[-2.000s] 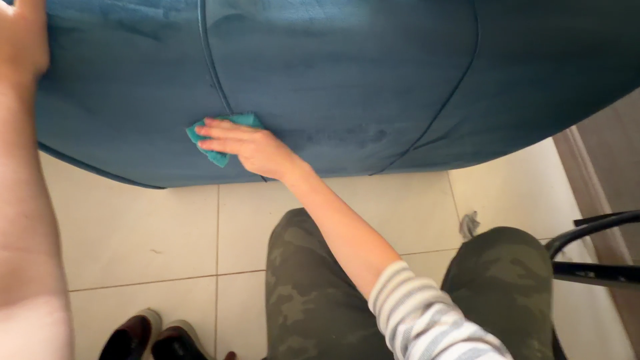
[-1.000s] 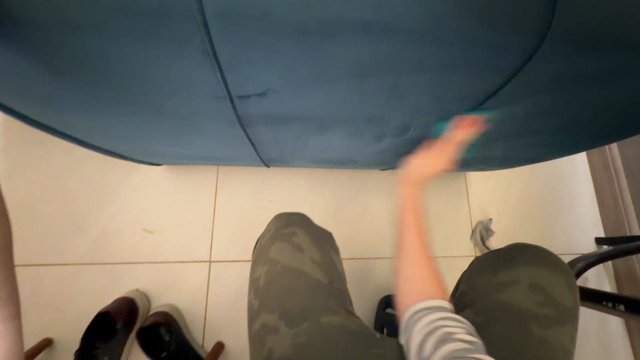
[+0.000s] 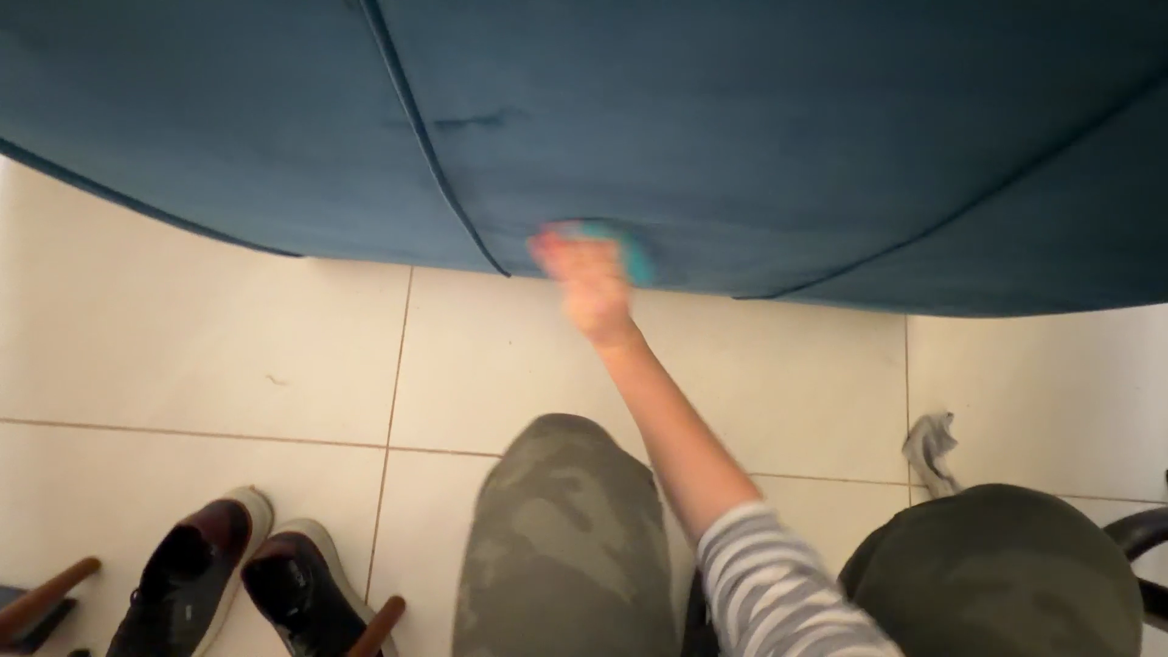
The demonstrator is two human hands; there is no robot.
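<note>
My right hand [image 3: 589, 283], blurred by motion, presses a teal cloth [image 3: 639, 254] against the lower edge of blue upholstery [image 3: 730, 137]. The cloth shows mostly at the right of my fingers. Raised seams run down the upholstery to the left and right of my hand. A dark mark [image 3: 479, 119] lies on the fabric up and to the left of the hand. My left hand is outside the view.
A pair of dark shoes [image 3: 196, 566] stands on the tiled floor [image 3: 228, 347] at lower left, near brown wooden legs [image 3: 383, 625]. A crumpled grey cloth [image 3: 931, 452] lies by my right knee [image 3: 995, 566]. Black tubing [image 3: 1141, 534] is at the right edge.
Holding the teal cloth throughout, my right hand went from the left seam over to the right, then came back left. My left hand, at the upper left two seconds ago, has left the view.
</note>
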